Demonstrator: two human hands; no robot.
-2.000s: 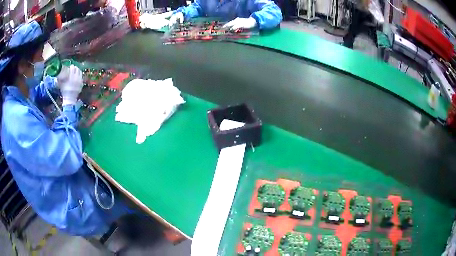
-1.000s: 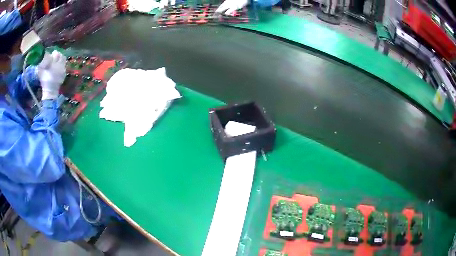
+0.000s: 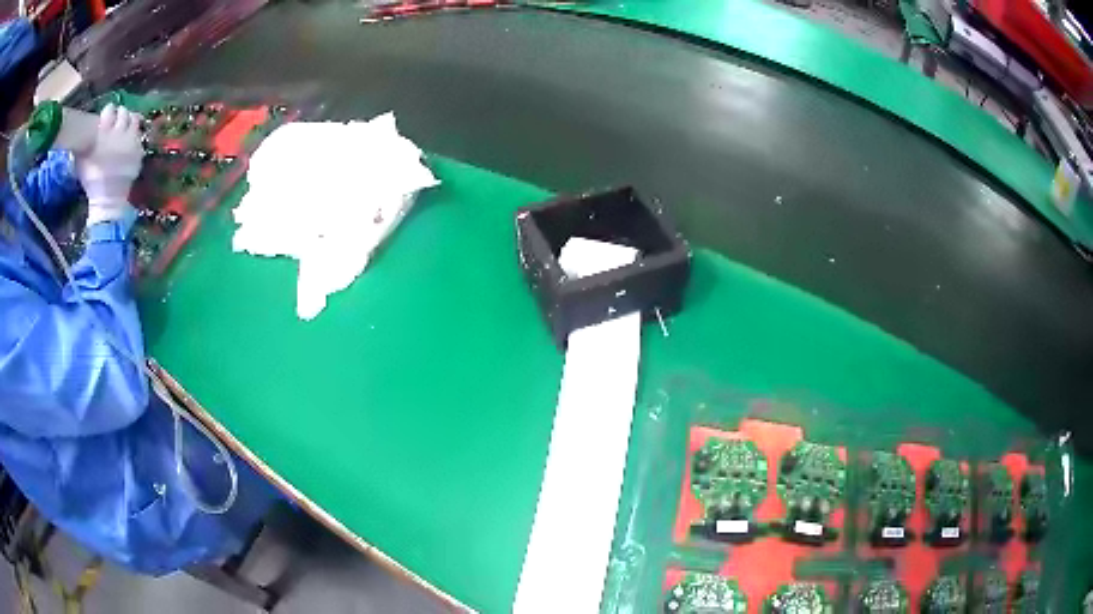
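Neither of my hands is in view. The clear blister tray (image 3: 645, 528) lies at the lower right on the green mat and runs out of the bottom edge. It holds rows of green circuit boards (image 3: 729, 475), with red showing between them. The back row's black connectors each carry a small white label (image 3: 731, 528) where I can make them out. The front row is cut off by the frame. The white label strip (image 3: 581, 468) runs from the open black box (image 3: 611, 294) down out of the bottom edge. A white piece shows inside the box.
A crumpled white cloth (image 3: 324, 198) lies left of the box. A dark conveyor belt (image 3: 767, 180) crosses behind the green mat (image 3: 396, 444). At the left, a person in a blue smock (image 3: 72, 384) holds a green and white device over another board tray (image 3: 180, 216).
The view has shifted, so the box, strip and tray sit further right, and the far worker has left the top of the picture. The person at the left has lowered the device slightly.
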